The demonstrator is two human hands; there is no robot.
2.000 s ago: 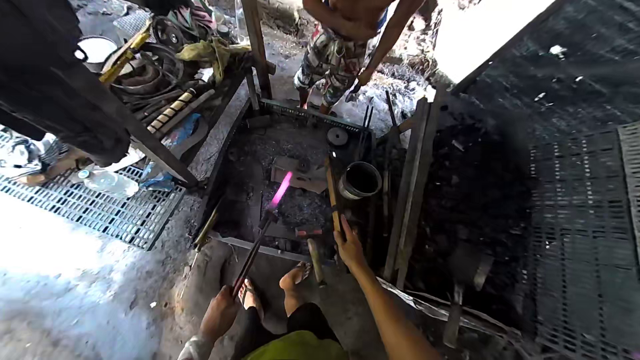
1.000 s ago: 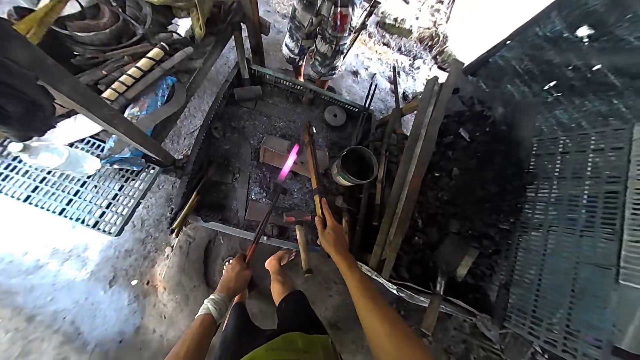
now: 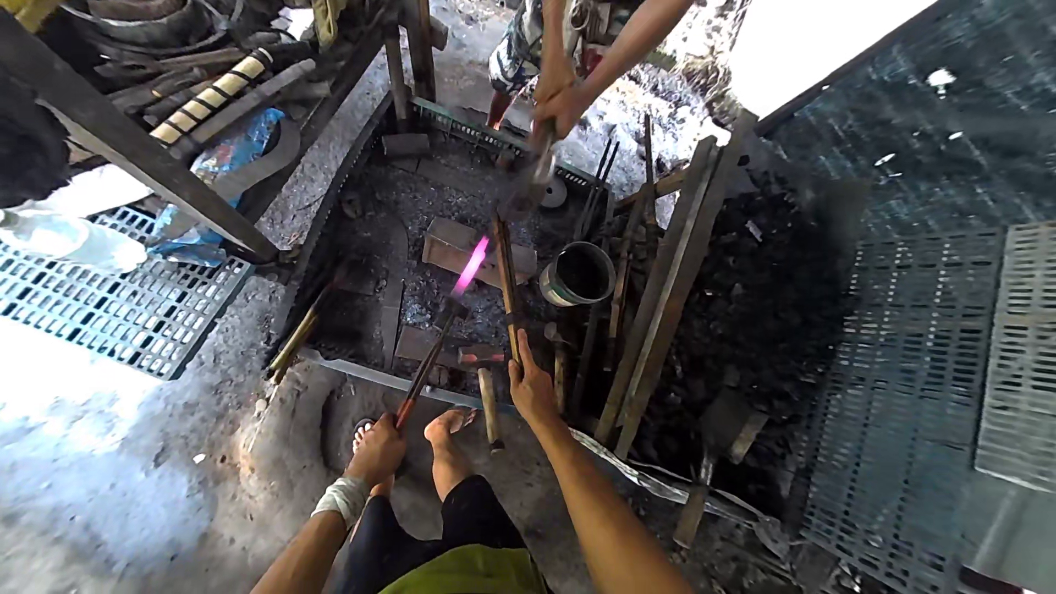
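Observation:
My left hand [image 3: 379, 450], its wrist wrapped in a pale bandage, grips the handle end of long tongs [image 3: 425, 370]. At their far end a glowing pink-hot metal bar [image 3: 471, 267] points up over a steel block [image 3: 450, 247]. In my right hand [image 3: 532, 386] is a long thin wooden stick [image 3: 505, 285], its far tip just right of the glowing bar. Across the pit, a co-worker's two hands [image 3: 558, 103] hold the handle of a tool whose blurred head [image 3: 524, 194] hangs near the stick's tip.
A bucket [image 3: 577, 274] stands right of the stick. A hammer [image 3: 487, 404] leans at the pit's near edge by my feet. Wooden planks [image 3: 672, 289] border a heap of charcoal [image 3: 759, 289] on the right. A plastic grate [image 3: 140, 305] with a bottle [image 3: 74, 239] lies at the left.
The co-worker's hands have come in over the far side of the pit with a tool. I still hold the tongs and the stick. The view has shifted.

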